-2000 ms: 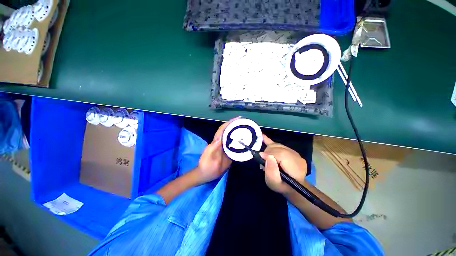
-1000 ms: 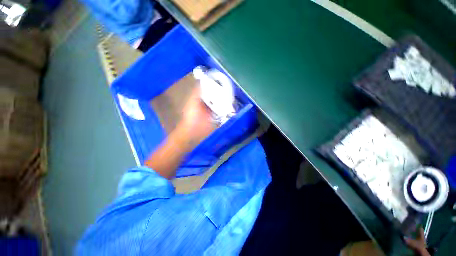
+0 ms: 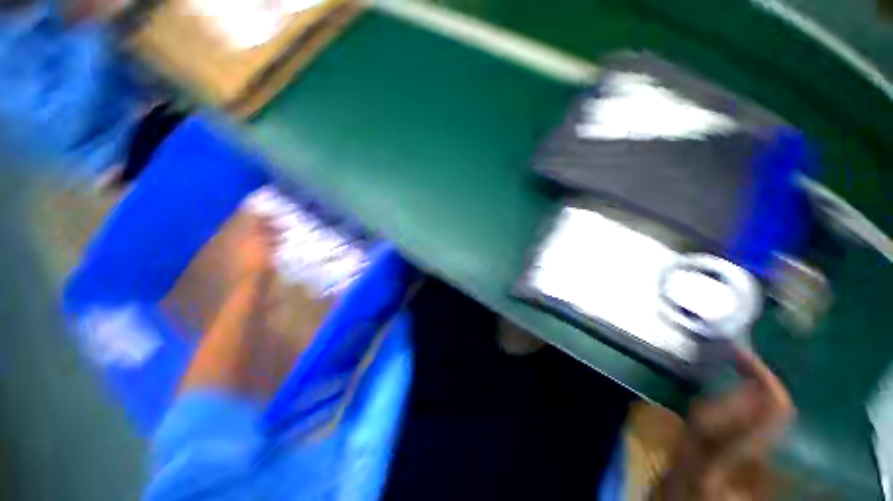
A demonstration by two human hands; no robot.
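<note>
The frame is blurred. My left hand (image 3: 257,256) is inside the blue tote (image 3: 162,240), at the white lamp housings (image 3: 311,245) near the tote's bench side; whether it holds one cannot be told. My right hand (image 3: 739,421) is at the lower right, at the bench edge just below another white housing with a dark ring (image 3: 739,311). That housing lies over the right end of the lower tray of white boards (image 3: 607,269). Whether my right hand touches it or holds something is too blurred to tell.
An upper tray with a dark grey lining (image 3: 646,186) and a blue end (image 3: 774,196) holds a heap of white boards. A cardboard sheet (image 3: 294,59) with white pieces lies at the bench's left end. A small metallic dish (image 3: 803,292) is behind the housing. A person's blue sleeve (image 3: 59,78) shows upper left.
The view has turned from the bench toward the tote, then partly back. My left hand has left the housing in my lap and reached into the tote. My right hand has moved to the bench edge.
</note>
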